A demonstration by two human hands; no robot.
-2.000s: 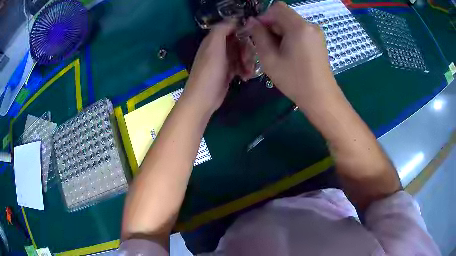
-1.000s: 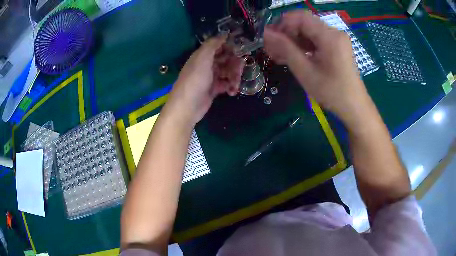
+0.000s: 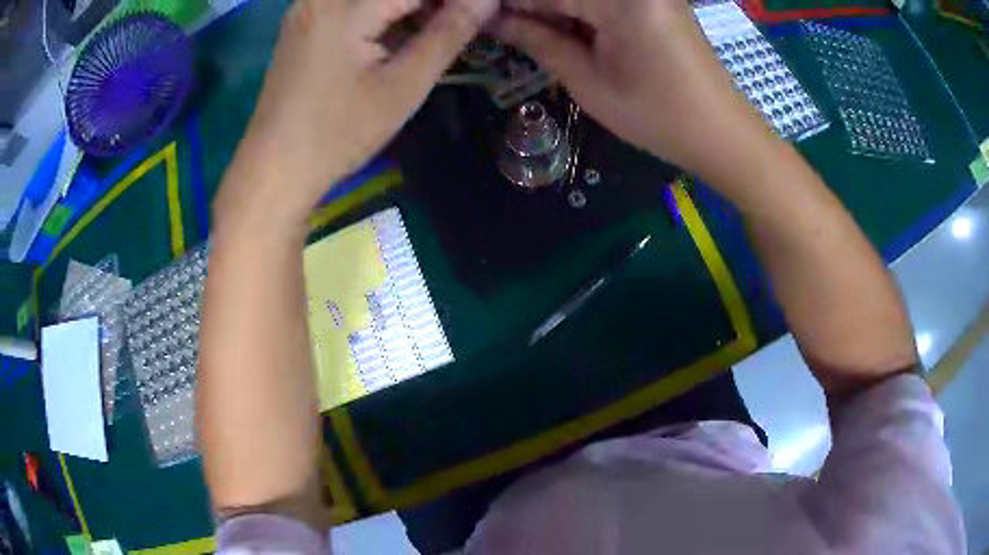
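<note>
My left hand point(image 3: 358, 81) and my right hand point(image 3: 591, 54) meet at the top edge of the picture, above the black bench machine. Their fingertips touch or nearly touch and are partly cut off, so I cannot tell what they hold. Part of the machine's metal arm point(image 3: 499, 78) shows below the fingers. The shiny round metal post point(image 3: 534, 150) stands uncovered on the black base plate point(image 3: 466, 217). Small metal rings point(image 3: 577, 198) lie to its right. The yellow sticker sheet point(image 3: 347, 287) with pale rows lies left of the base, partly behind my left forearm.
A full blister tray point(image 3: 163, 347) is partly hidden by my left forearm. A white card point(image 3: 74, 388) lies further left. A thin stick point(image 3: 591, 291) lies in front of the machine. A whiter tray point(image 3: 765, 71) and a see-through tray point(image 3: 868, 92) lie right. A fan point(image 3: 128, 84) stands back left.
Both hands have moved up and come together at the top edge. My left forearm has shifted left, uncovering more of the sticker sheet and covering part of the blister tray.
</note>
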